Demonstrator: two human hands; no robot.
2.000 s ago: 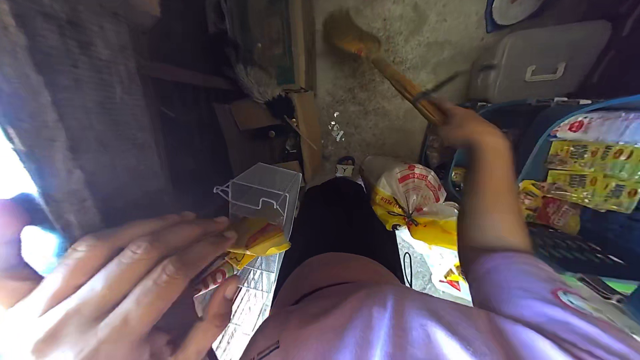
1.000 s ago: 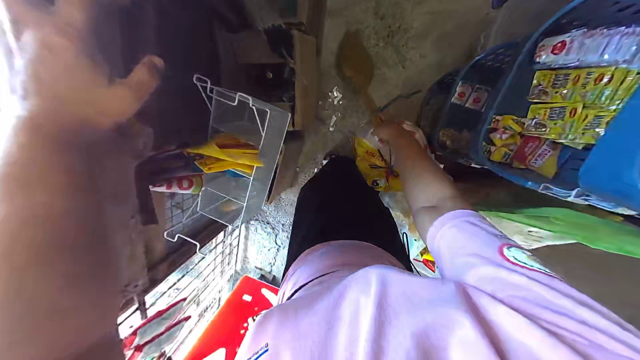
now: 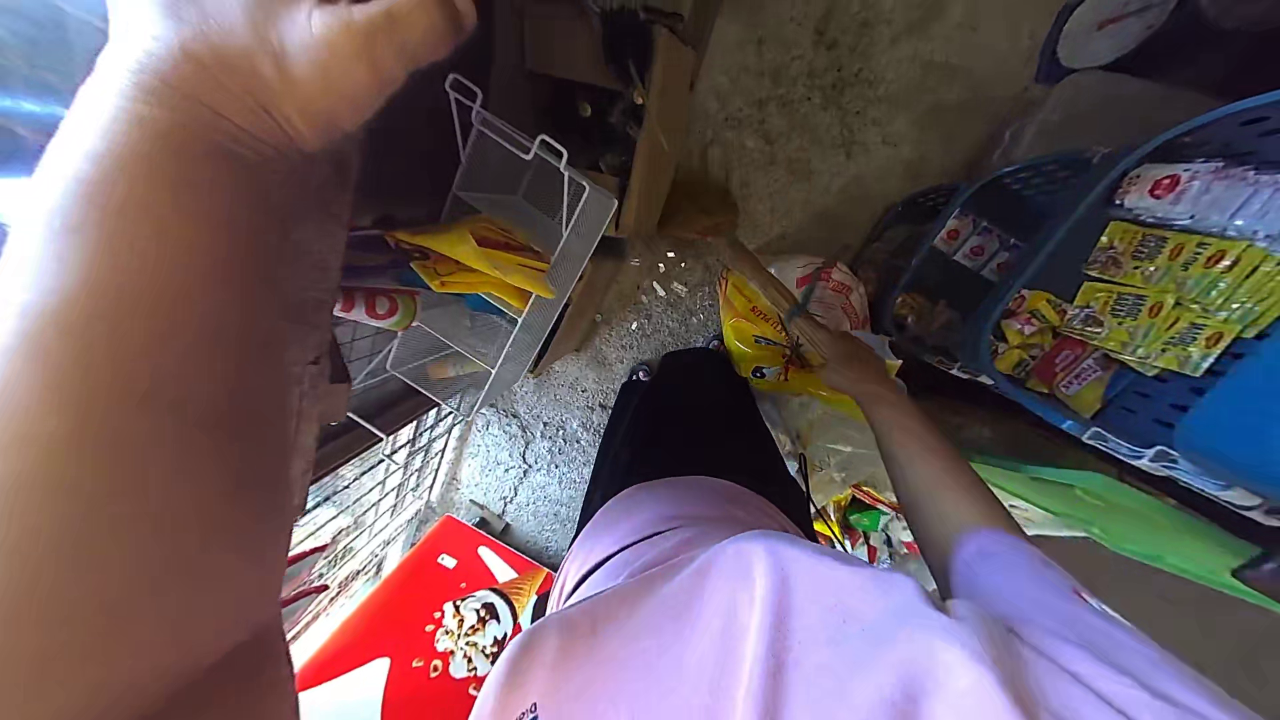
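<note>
My right hand (image 3: 850,362) is closed around the handle of a soft broom (image 3: 757,275), whose brownish bristles rest near the floor beside a cardboard piece. Small white scraps (image 3: 665,275) lie on the concrete floor by the bristles. A yellow plastic bag (image 3: 755,335) is just beyond the right hand. My left hand (image 3: 300,60) is raised at the upper left, close to the camera; its fingers are mostly cut off by the frame edge, so what it holds cannot be told. Right of the left forearm hangs a white wire mesh rack (image 3: 540,200) with yellow packets (image 3: 480,260) in it.
Blue plastic baskets (image 3: 1060,215) with seasoning sachets (image 3: 1165,300) stand at the right. A cardboard box (image 3: 660,130) stands at the upper middle. A red panel with an ice cream picture (image 3: 430,620) is at the lower left, beside a white wire grid (image 3: 375,500). A dial scale (image 3: 1115,30) is at the upper right.
My left hand has moved up from the lower left, away from the yellow packets. My right hand has brought the broom lower and nearer to my legs. The view has shifted.
</note>
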